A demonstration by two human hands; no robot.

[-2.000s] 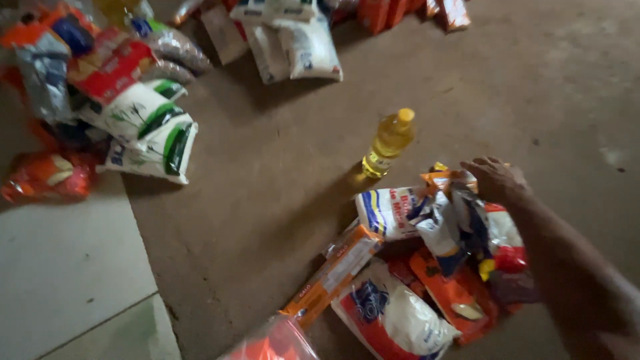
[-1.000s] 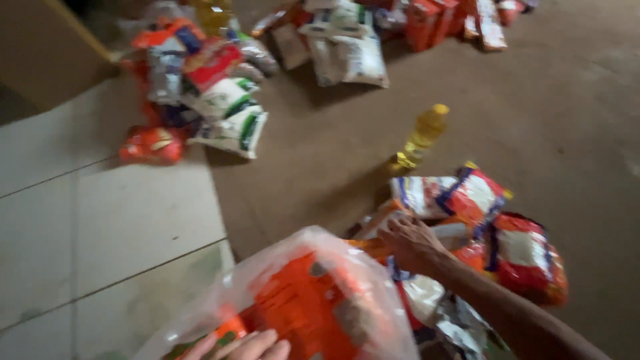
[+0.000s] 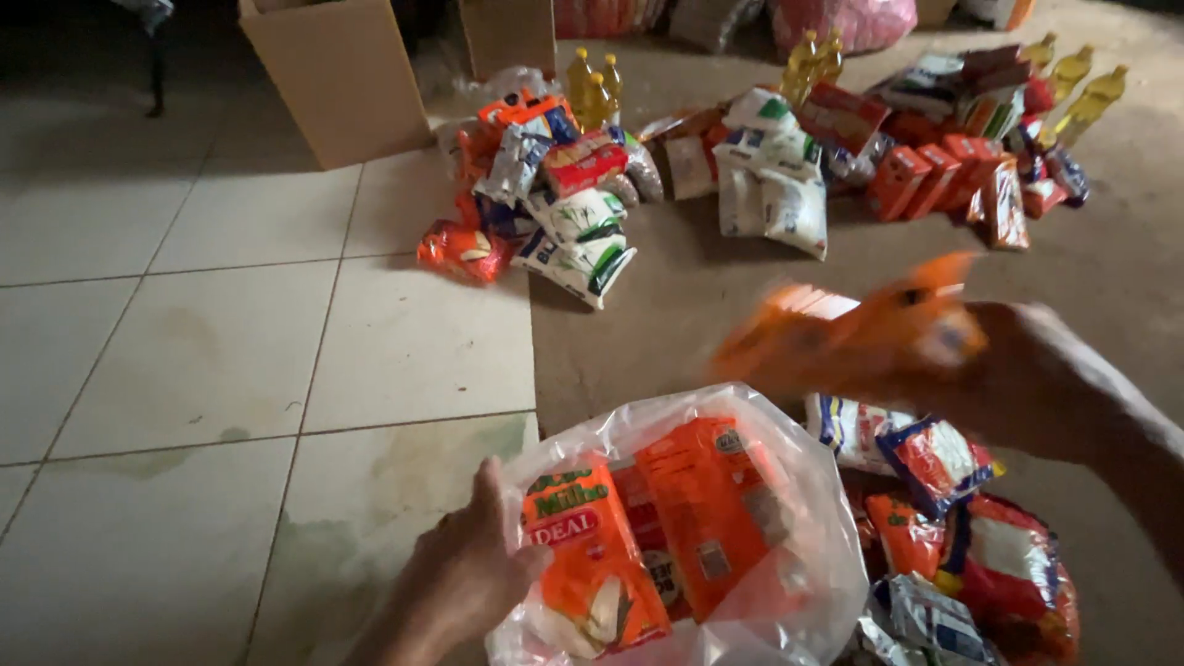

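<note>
My left hand grips the left rim of a translucent plastic bag, which stands open at the bottom centre. Inside the bag lie orange food packets, one printed with a corn picture. My right hand, raised over the floor right of the bag, is closed on an orange packet; motion blurs it, so its kind cannot be told. Below my right forearm is a pile with a red and blue packet, a white packet and silvery packets.
Groups of groceries lie farther back: white bags, a red box, more white bags, red boxes and yellow oil bottles. Cardboard boxes stand behind, at the left. White floor tiles meet brown flooring.
My right hand has lifted from the pile with the orange packet in it. My left hand and the plastic bag have come fully into view. The view has shifted.
</note>
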